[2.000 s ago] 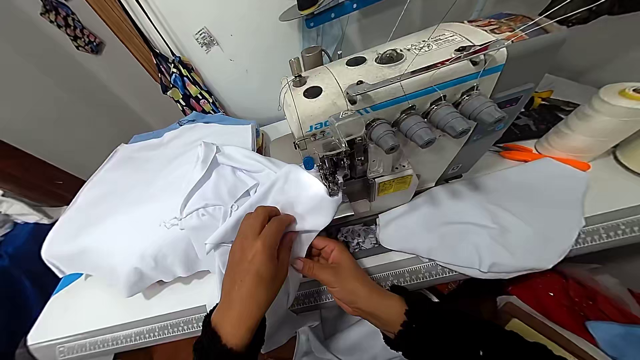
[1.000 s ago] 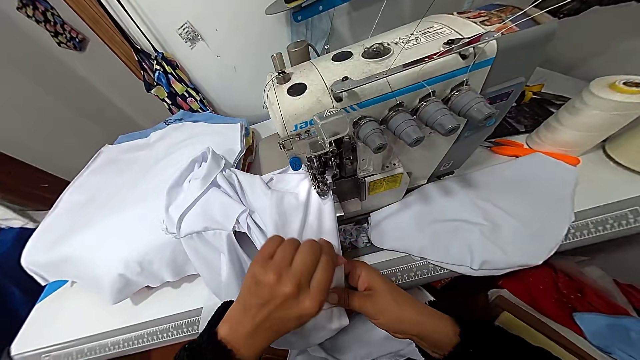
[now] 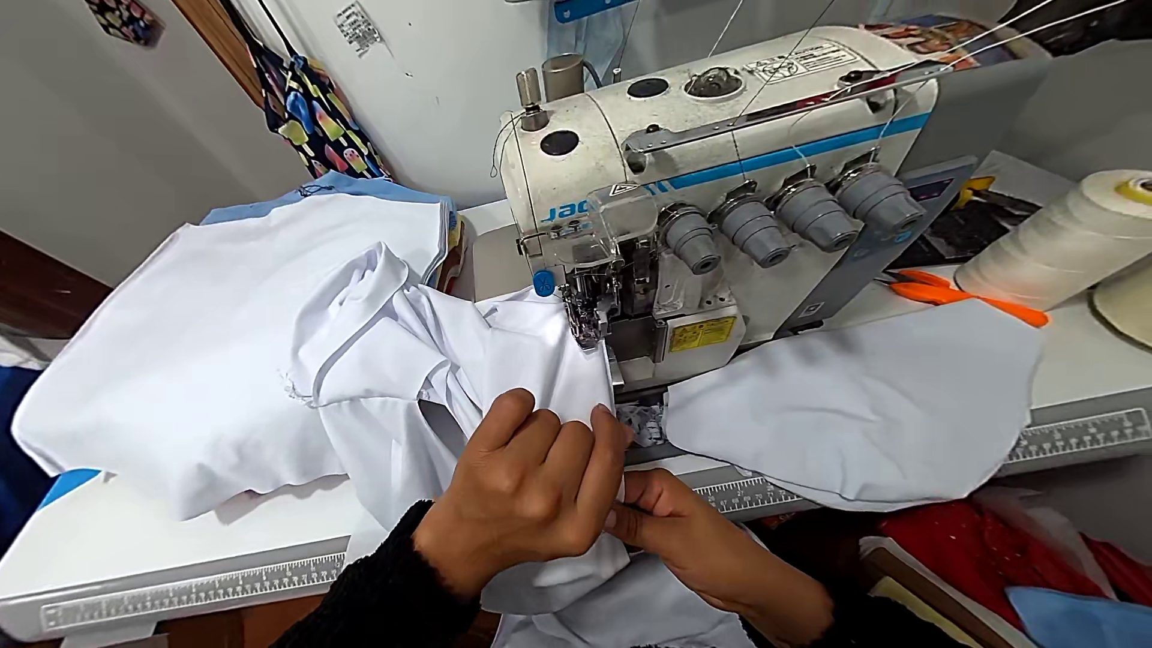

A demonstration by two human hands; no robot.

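White fabric (image 3: 549,369) runs from under the presser foot of an overlock sewing machine (image 3: 720,153) down to both hands. My left hand (image 3: 531,486) grips the fabric near its right edge, with the fingers curled over it. Just right of it and a little lower, my right hand (image 3: 684,531) pinches the same edge between thumb and finger. Bunched parts of the garment lie to the left, over a stack of white cut pieces (image 3: 198,333). More of the white cloth hangs below the hands, over the table edge.
A separate white fabric piece (image 3: 855,405) lies right of the machine. Behind it are orange-handled scissors (image 3: 954,292) and a cream thread cone (image 3: 1062,238). A ruler strip (image 3: 225,580) runs along the table's front edge. Red fabric (image 3: 963,549) sits below at the right.
The garment, bunched near the presser foot two seconds ago, now lies straighter between foot and hands. My left hand has closed into a fist-like grip on it. Both hands have moved right relative to the machine.
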